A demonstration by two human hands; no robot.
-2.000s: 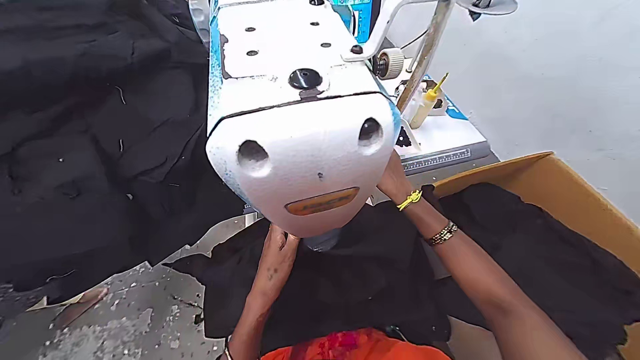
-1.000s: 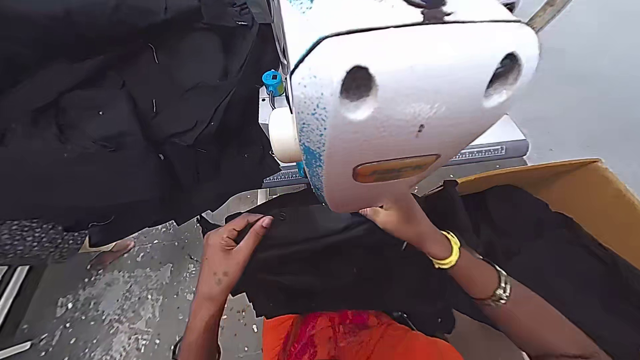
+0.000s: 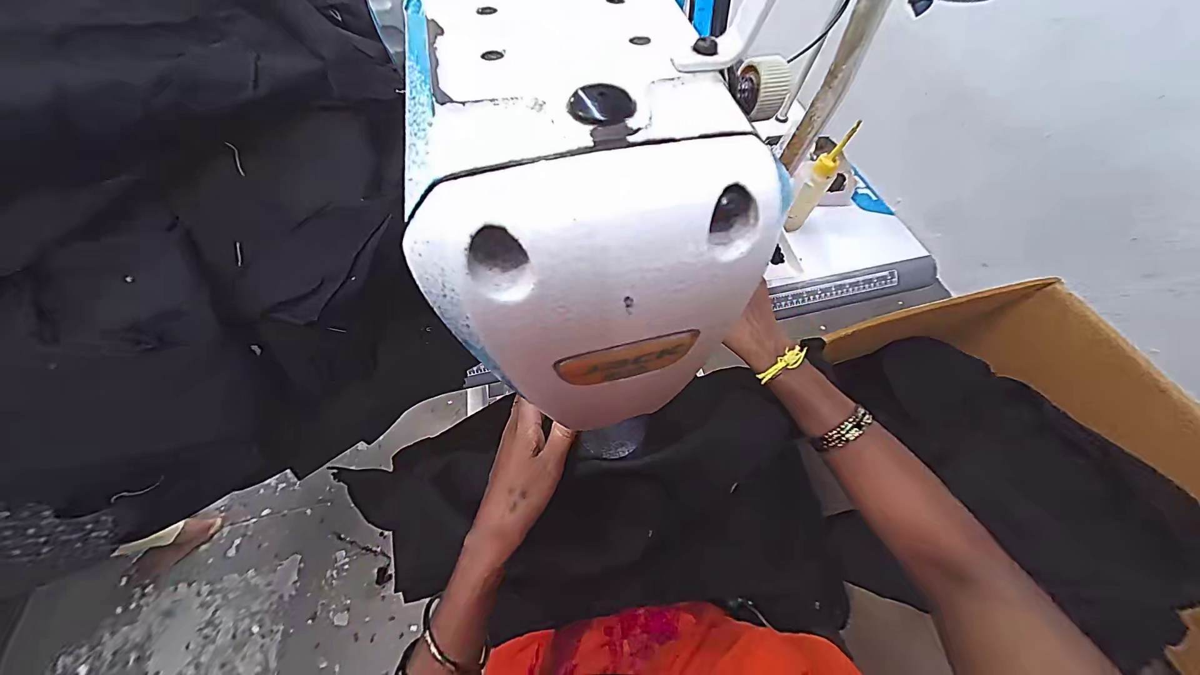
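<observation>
The white head of a Jack industrial sewing machine [image 3: 600, 262] fills the middle of the view and hides the needle area. Black fabric [image 3: 637, 525] hangs below it, over the orange clothing on my lap. My left hand [image 3: 527, 473] is at the fabric's upper edge, left of the machine's lower end, its fingertips partly behind the head; whether they pinch the cloth cannot be told. My right hand [image 3: 757, 333], with a yellow band at the wrist, reaches behind the head's right side, and its fingers are hidden.
More black fabric [image 3: 187, 262] is spread at left. A cardboard box [image 3: 1078, 347] at right holds black cloth [image 3: 1012, 469]. A small yellow-tipped bottle [image 3: 814, 187] stands on the machine bed [image 3: 872, 248] beside a ruler strip. Part of a person's foot [image 3: 183, 548] shows on the speckled floor at lower left.
My left hand, apart from the machine head with thumb and finger together a second ago, is now against its lower left side. My right hand has gone farther behind the head. The view has shifted.
</observation>
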